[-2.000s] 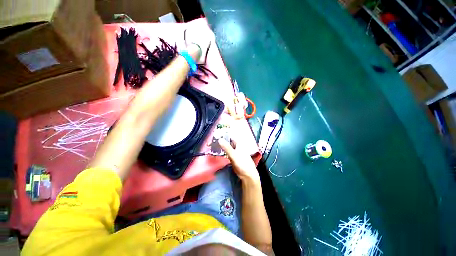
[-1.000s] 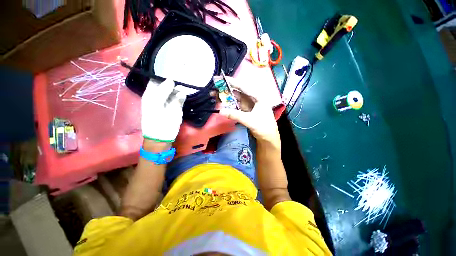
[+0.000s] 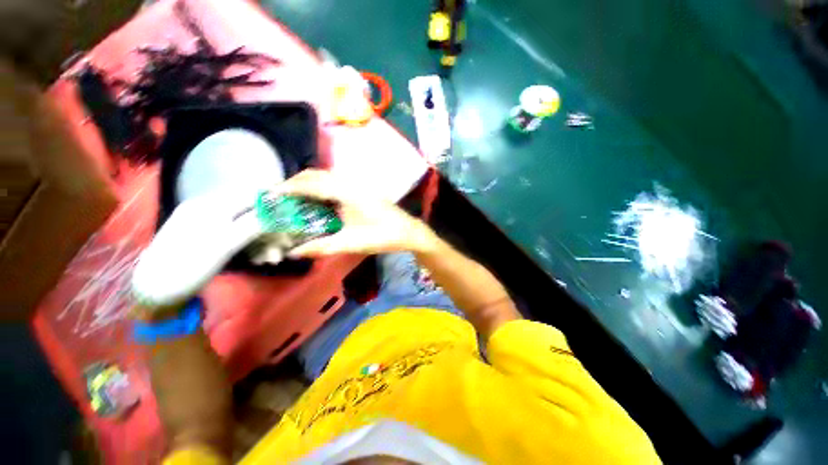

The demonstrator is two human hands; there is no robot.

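A green circuit board (image 3: 295, 216) is in my bare right hand (image 3: 363, 216), held between thumb and fingers over the housing's lower right part. My left hand (image 3: 195, 247), in a white knit glove, reaches across the housing's lower left. Its fingertips are at the board's left edge; blur hides whether they grip the board or a lead. The black square housing (image 3: 301, 136) lies on the red surface, with a white round disc (image 3: 230, 168) in its centre, partly covered by the glove.
Dark leads (image 3: 186, 82) lie beyond the housing. White strips (image 3: 100, 283) and a small assembly (image 3: 111, 389) are at left, beside a carton (image 3: 50, 213). The green bench holds orange-handled scissors (image 3: 379, 93), a power strip (image 3: 430, 118), solder spool (image 3: 539, 101), yellow tool (image 3: 440, 27), white pile (image 3: 665, 234) and black bundles (image 3: 767, 304).
The view has swung, shifting the scene. My gloved hand, first over the far leads, then at the disc's edge, is now at the board. The board's green face now shows in my right hand.
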